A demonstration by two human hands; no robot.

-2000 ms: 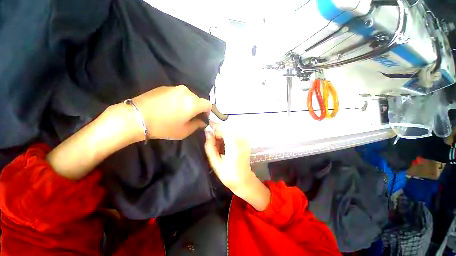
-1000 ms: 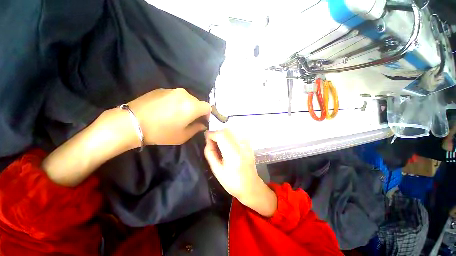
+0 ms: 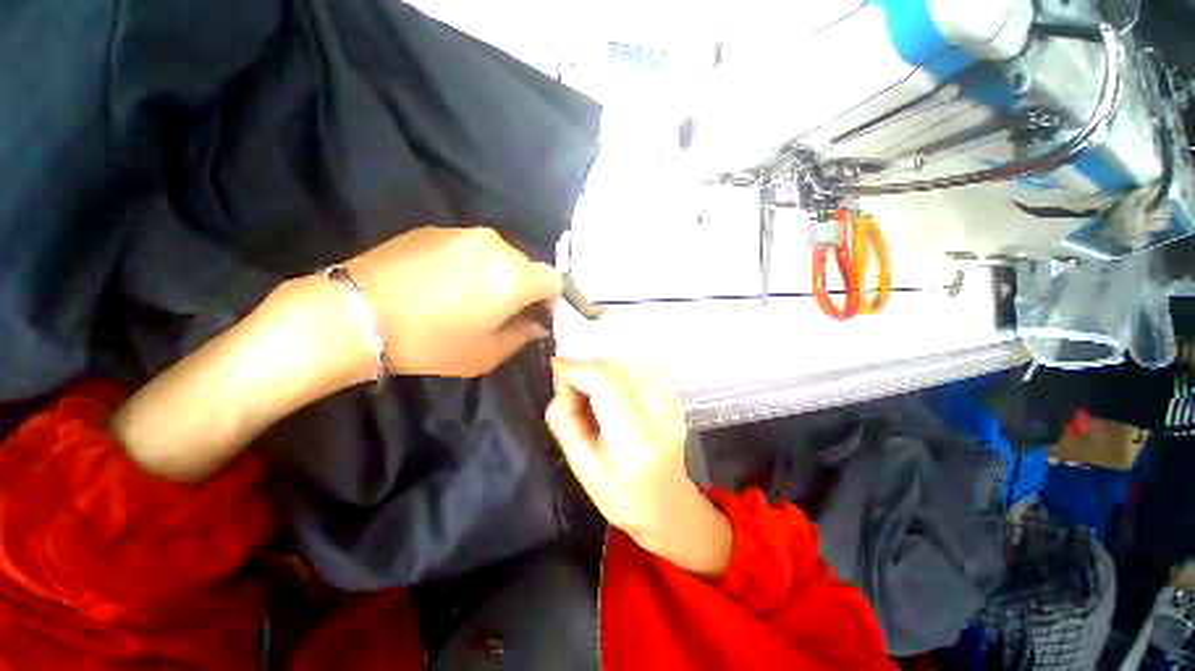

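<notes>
A large dark navy garment piece is spread over the left side and hangs down in front of me. My left hand lies on it, with thumb and fingertips pinched on the cloth's right edge. My right hand is just below and to the right, thumb and index fingertips together at the same edge. Whether they hold a thread or cloth is too small to tell. A small dark strip lies on the white table beside my left fingertips.
The white sewing machine head is at upper right. Thread scissors with red and orange handles lie below it. A clear plastic holder is at the table's right end. A grey garment bundle and a blue crate are lower right.
My right hand has moved slightly down and right, away from my left fingertips. My left hand has stayed nearly in place on the cloth. The view has shifted slightly.
</notes>
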